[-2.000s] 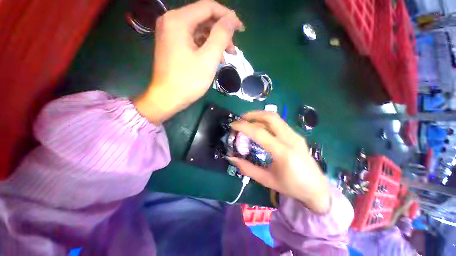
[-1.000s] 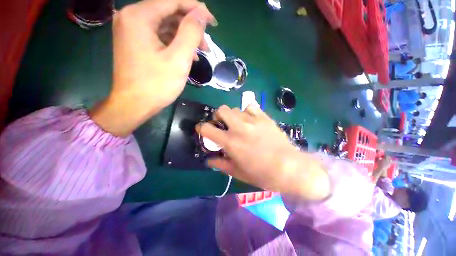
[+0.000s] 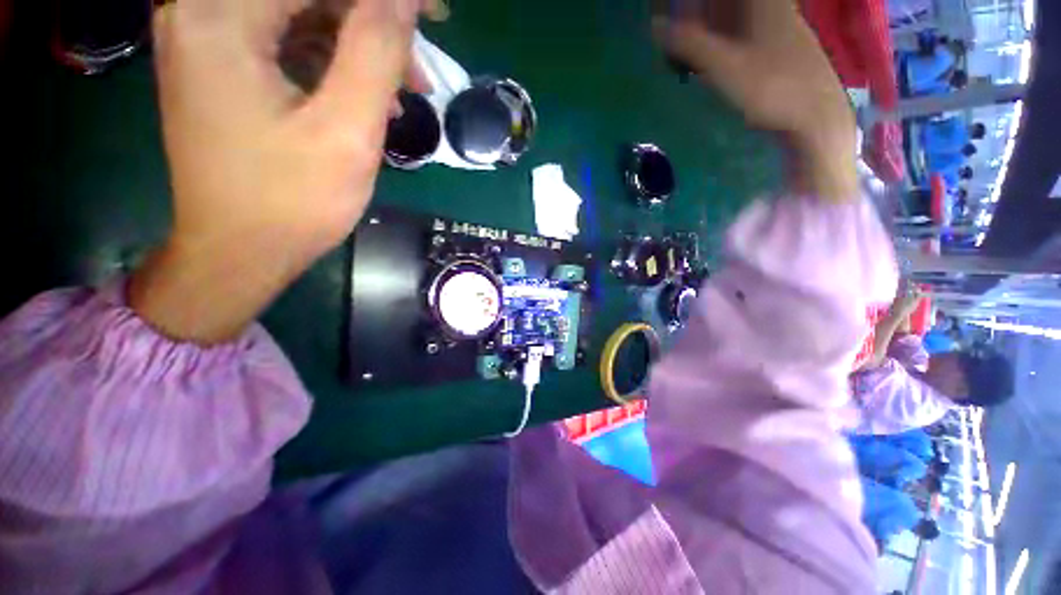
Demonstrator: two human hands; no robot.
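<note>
A round unit with a pale lit face [image 3: 465, 300] sits on the seat of the black test fixture [image 3: 390, 305]. Beside it is the blue test circuit board [image 3: 538, 314], with a white USB cable [image 3: 531, 389] at its near edge. My left hand [image 3: 273, 151] is raised at the upper left, its thumb and fingers curled close together; whether it holds anything small cannot be told. My right hand [image 3: 762, 70] is at the top right, blurred and dark at the fingertips; what it holds, if anything, cannot be told.
Two round units, one dark [image 3: 412, 130] and one greyer [image 3: 479, 121], lie on white paper behind the fixture. A white wipe [image 3: 556, 200], a black disc [image 3: 648, 174], loose parts [image 3: 654, 260] and a yellow ring [image 3: 628, 363] lie rightward. Another person [image 3: 908, 384] is at far right.
My right hand has left the round unit on the fixture and moved up and to the right, uncovering the blue board. My left hand stays raised. The camera view has shifted.
</note>
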